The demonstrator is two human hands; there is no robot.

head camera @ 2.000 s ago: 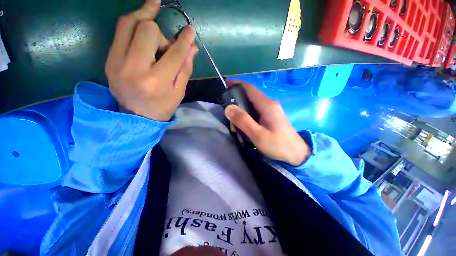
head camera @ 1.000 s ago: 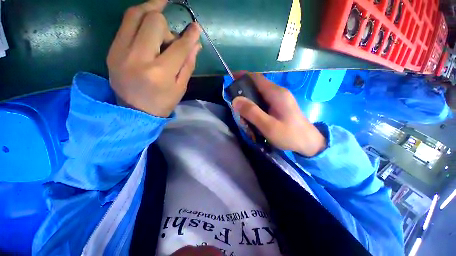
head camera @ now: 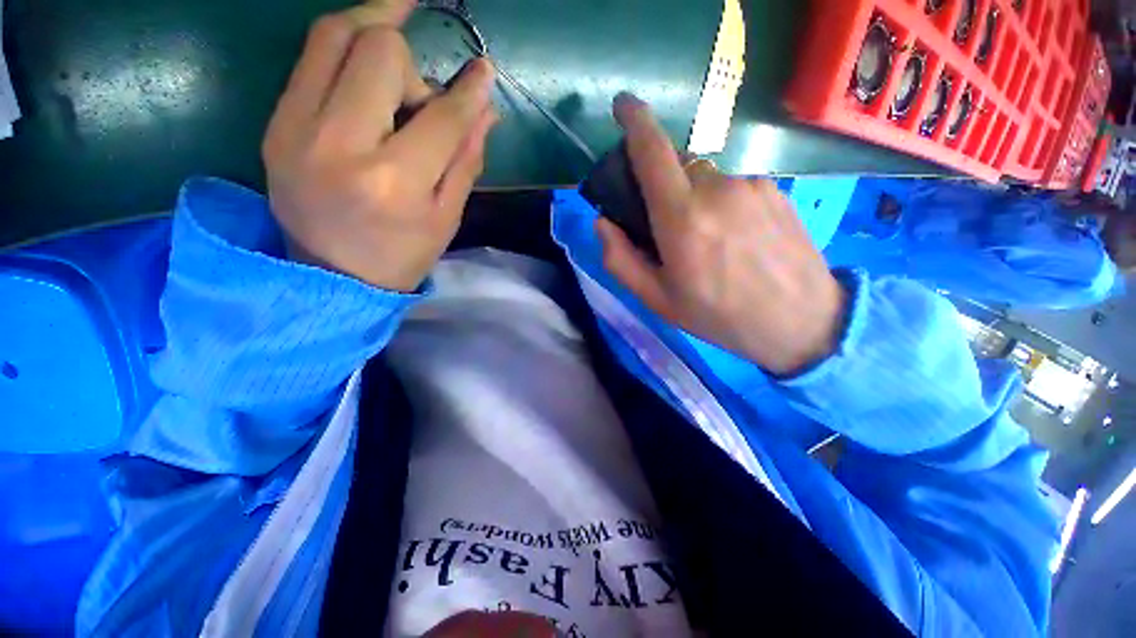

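My left hand [head camera: 374,150], at the upper left, holds a thin dark metal ring [head camera: 478,40] between thumb and fingers. The ring is cut off by the top edge of the picture. My right hand [head camera: 735,249] is closed around the black handle [head camera: 615,199] of a screwdriver-like tool, with the index finger raised and extended. The tool's thin silver shaft [head camera: 542,110] runs up and left to the ring. Whether its tip touches the ring cannot be told.
The green bench mat [head camera: 199,100] spans the top. A red foam tray [head camera: 922,75] with round dark-rimmed units stands at the upper right, beside a yellow-white strip [head camera: 719,94]. A blue stool [head camera: 56,361] is at the left. A person in blue [head camera: 1009,243] is at the far right.
My right hand has moved right and shifted its grip on the handle, the index finger now lifted and stretched out. My left hand and the ring have barely moved.
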